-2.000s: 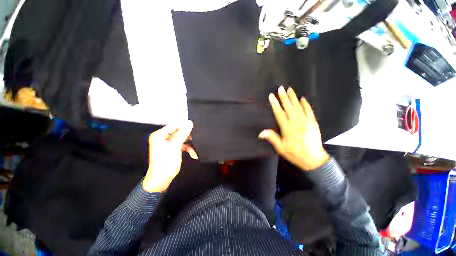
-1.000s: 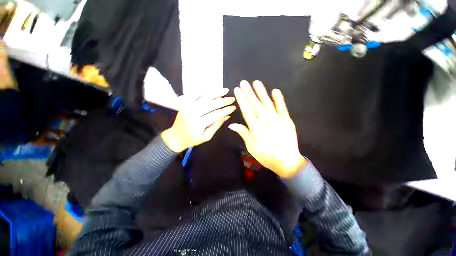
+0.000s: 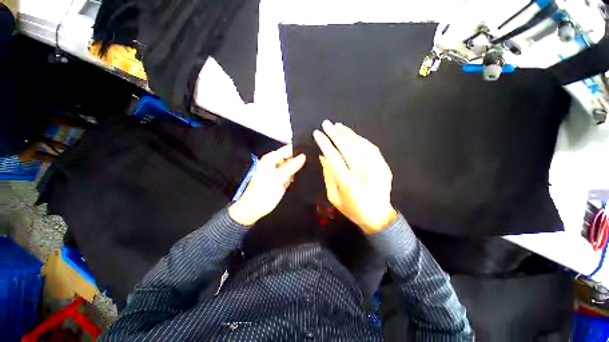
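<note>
A black cut panel point(image 3: 467, 153) lies spread flat on the white table and under the presser foot point(image 3: 493, 65) of the sewing machine. My left hand point(image 3: 267, 184) is at the panel's left edge near the table front, with thumb and fingertips together at the cloth edge. My right hand point(image 3: 357, 177) rests on the panel just right of it, fingers close together and slightly bent, thumb side hidden. Whether cloth is pinched under the right fingers cannot be seen.
Stacked black pieces point(image 3: 193, 40) hang over the table at the upper left. A black heap point(image 3: 153, 194) lies left of my lap. Red loops point(image 3: 599, 230) are at the far right. Blue crates point(image 3: 23, 280) and a red one point(image 3: 63, 324) stand at lower left.
The view has shifted slightly. Compared with one second ago, my left fingers have closed at the panel's edge, and my right fingers have drawn together and bent. Earlier, the right hand lay spread flat.
</note>
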